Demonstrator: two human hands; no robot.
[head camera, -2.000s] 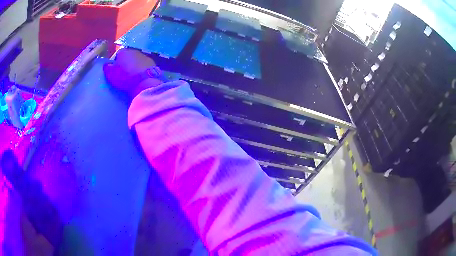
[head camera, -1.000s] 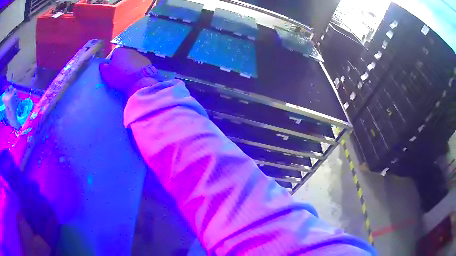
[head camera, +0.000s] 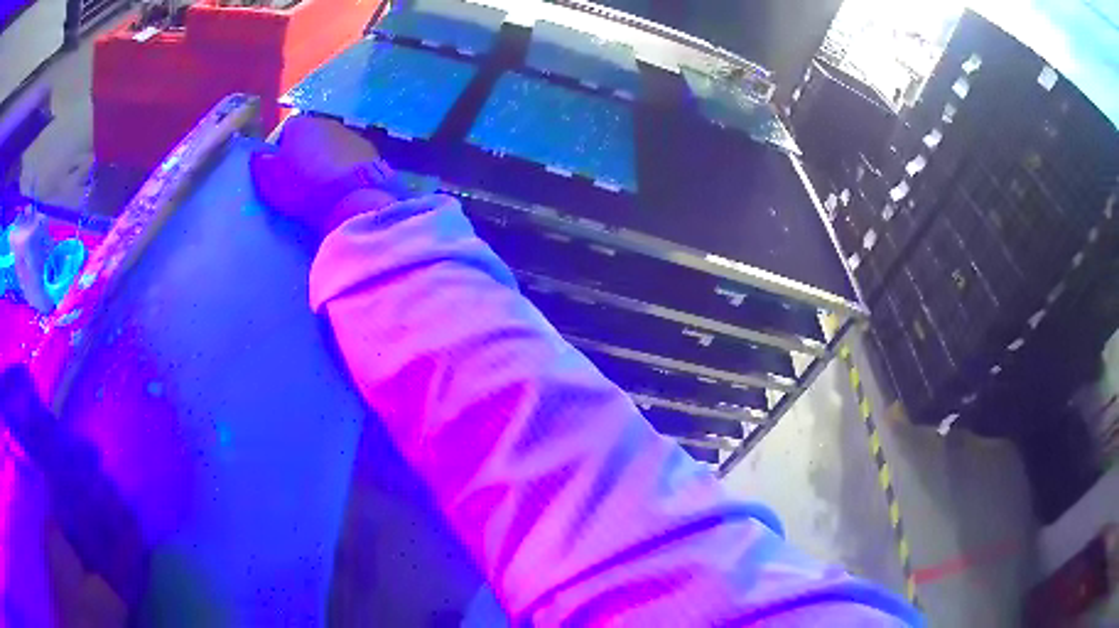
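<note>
A large smooth blue speckled hood or shield (head camera: 233, 356) with a worn, pale edge fills the lower left. My right hand (head camera: 322, 166) reaches across from the lower right in a pink-lit sleeve. Its fingers are curled over the shield's top right corner; the fingertips are hidden. A dark, blurred shape at the lower left edge may be my left hand or arm, but this is unclear. Several blue-green circuit boards (head camera: 552, 129) lie with gaps on the black top tray (head camera: 724, 196) of a rack, beyond my right hand.
The metal rack (head camera: 736, 276) has stacked dark shelves. Orange-red bins (head camera: 184, 86) stand behind at the upper left. Tall black stacks (head camera: 982, 245) with white labels stand at right. Yellow-black floor tape (head camera: 879, 448) runs beside the rack. Cyan-glowing round items (head camera: 61, 268) show at far left.
The view shifts slightly. My right hand stays at the same corner of the shield. The boards on the rack have not moved.
</note>
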